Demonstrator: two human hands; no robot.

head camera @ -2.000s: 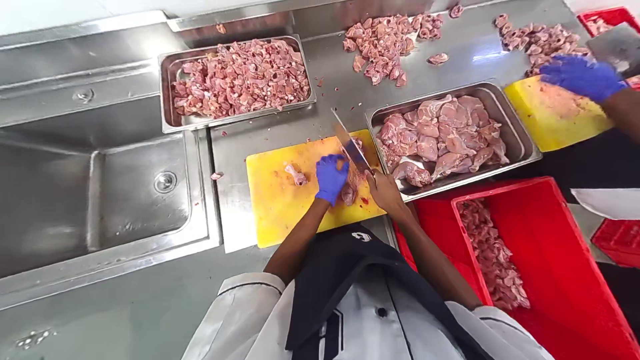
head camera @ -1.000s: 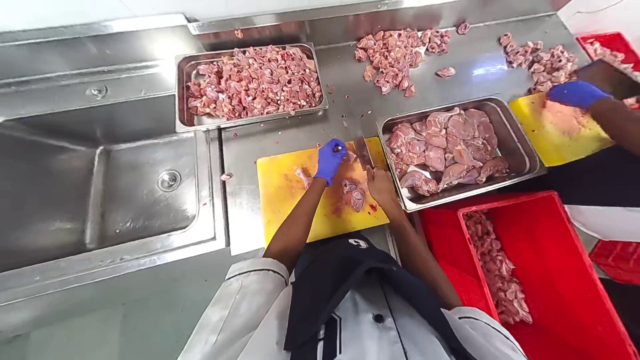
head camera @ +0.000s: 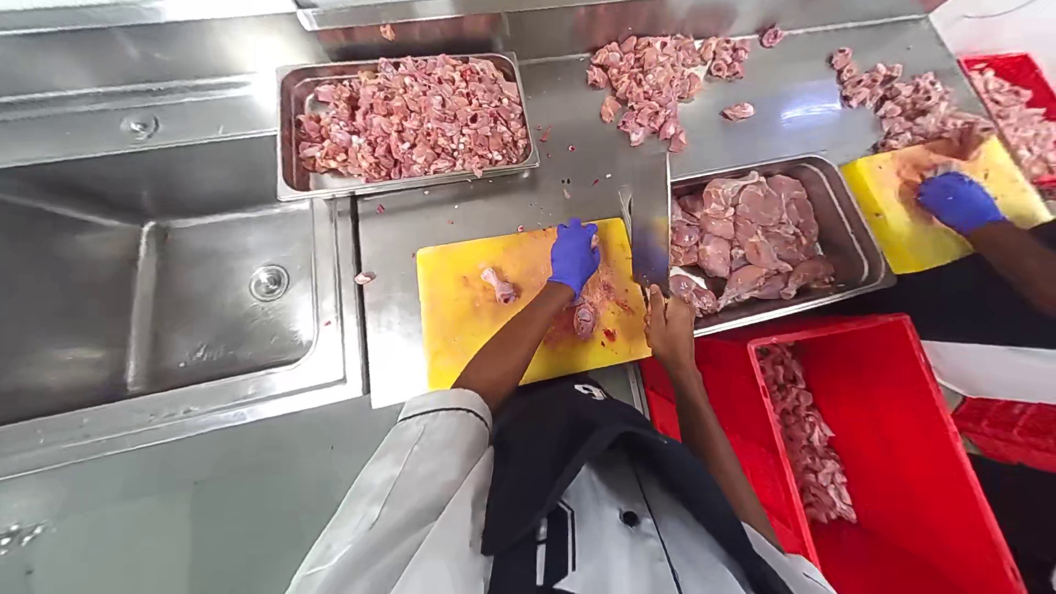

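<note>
My left hand (head camera: 575, 256), in a blue glove, is over the yellow cutting board (head camera: 454, 330), its fingers curled on a piece of raw meat that is mostly hidden. A cut meat piece (head camera: 585, 320) lies just below it, and a bone-in piece (head camera: 498, 285) lies to its left. My bare right hand (head camera: 670, 326) grips the handle of a cleaver (head camera: 651, 219). The broad blade points away from me, at the board's right edge beside a steel tray of larger raw meat pieces (head camera: 755, 235).
A steel tray of small chopped meat (head camera: 417, 120) stands behind the board. Meat piles (head camera: 648, 82) lie on the steel counter. The sink (head camera: 223, 289) is left, a red crate (head camera: 891, 445) lower right. A co-worker's gloved hand (head camera: 959, 201) rests over another yellow board (head camera: 899, 231).
The cleaver, angled over the board two seconds ago, now stands at its right edge. My left hand has moved from the board's top edge, where it was a second ago, back over the board.
</note>
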